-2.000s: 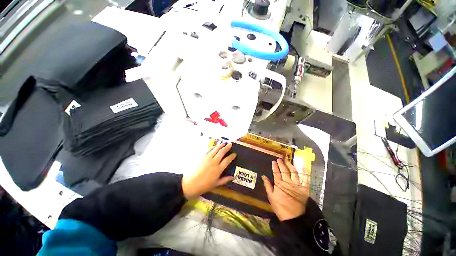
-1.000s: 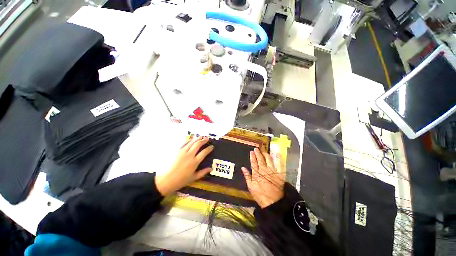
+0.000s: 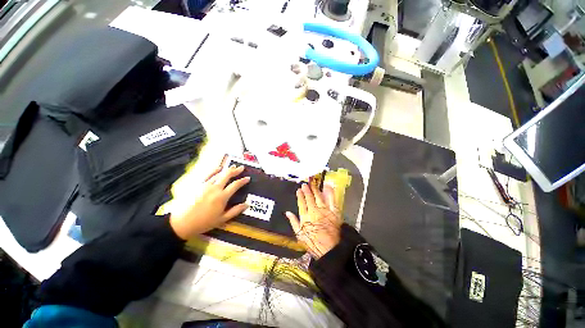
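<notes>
A black fabric piece (image 3: 282,221) lies in the orange-yellow clamp frame (image 3: 263,236) under the white machine head (image 3: 288,122). A white label (image 3: 259,207) shows on the fabric between my hands. My left hand (image 3: 204,202) lies flat with fingers spread, its fingertips on the left part of the fabric. My right hand (image 3: 317,218) lies flat at the right part of the fabric, fingers slightly apart. Neither hand grips anything. The head hides the far edge of the fabric. Yellow tape (image 3: 247,258) runs along the frame's front.
Left fabric stacks (image 3: 138,154) lie at the left, a black stack (image 3: 491,275) at the right. Dark thread ends (image 3: 268,291) hang at the table's front. Dark-red-handled snips (image 3: 507,192) and a control screen (image 3: 551,138) are at the far right. A blue tube (image 3: 340,61) tops the head.
The clamp frame, fabric and both hands have moved left relative to the machine head, exposing more dark bed at the right. The hands remain flat. The camera view has also shifted.
</notes>
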